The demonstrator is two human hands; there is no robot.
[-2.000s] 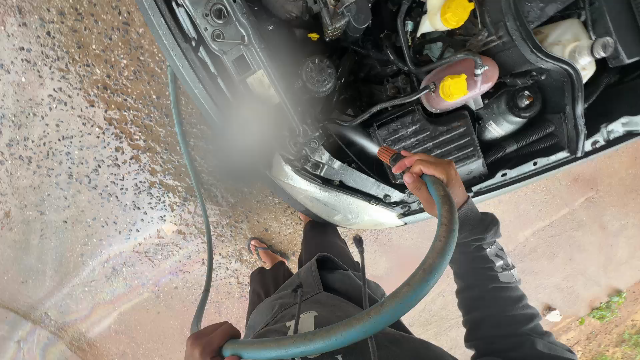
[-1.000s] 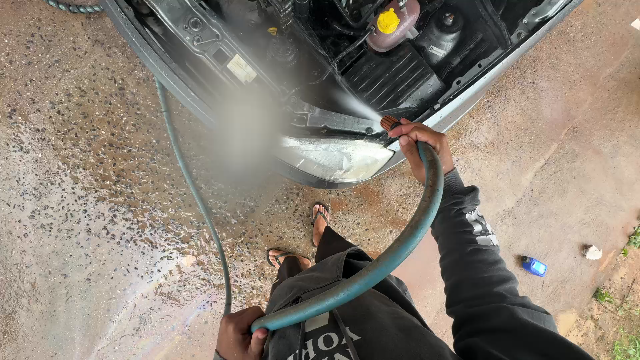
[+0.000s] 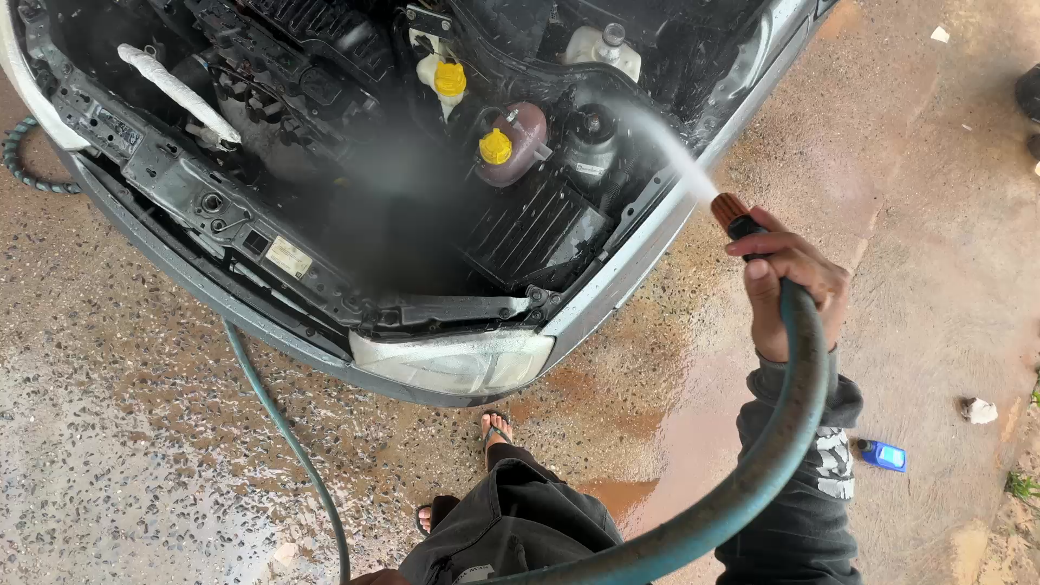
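Observation:
My right hand (image 3: 796, 280) grips a blue-green hose (image 3: 800, 390) just behind its orange and black spray nozzle (image 3: 730, 213), beside the car's fender (image 3: 634, 264). White water spray (image 3: 670, 154) shoots from the nozzle up and left into the open engine bay. Below it lie a pinkish coolant tank (image 3: 520, 146) with a yellow cap, a black ribbed cover (image 3: 536, 231) and a black cylindrical reservoir (image 3: 591, 138). My left hand (image 3: 380, 578) shows only as a sliver at the bottom edge, by the hose; its fingers are hidden.
A headlight (image 3: 455, 361) and the front bumper (image 3: 203, 280) curve above my sandalled feet. Another stretch of hose (image 3: 284, 426) runs over the wet, pebbly ground. A blue bottle (image 3: 884, 456) and a whitish stone (image 3: 979, 410) lie at the right.
My right hand has moved from near the headlight to the outer side of the fender, and the spray now reaches farther back in the bay. My left hand has mostly left the view.

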